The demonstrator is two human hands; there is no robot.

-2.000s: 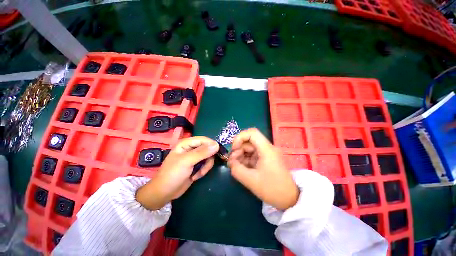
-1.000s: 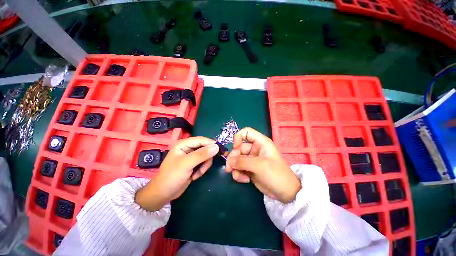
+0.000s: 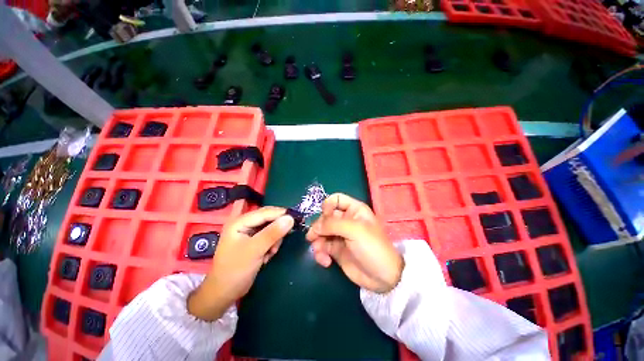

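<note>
My left hand [image 3: 248, 247] pinches a small black strap end [image 3: 294, 214] between thumb and fingertips over the bench. My right hand [image 3: 353, 238] is just to its right, thumb and index finger pinched at the strap end; a thin sliver like a spring bar shows faintly at the fingertips, too small to tell clearly. The pile of spring bars [image 3: 311, 197] lies right behind the fingertips. The left tray [image 3: 171, 157] holds black watch bodies back side up, with straps over its right edge from two of them.
The right tray [image 3: 426, 161] holds dark flat pieces in its right columns. Beyond a white edge strip [image 3: 318, 131], the green conveyor [image 3: 395, 92] carries scattered strapped watches. Gold and silver pin piles [image 3: 39, 190] lie far left. A blue-and-white box [image 3: 600, 185] stands at the right.
The view has tilted up and shifted. The watches on the conveyor have drifted left. Both hands stay close together at the strap end; the right fingers have shifted slightly.
</note>
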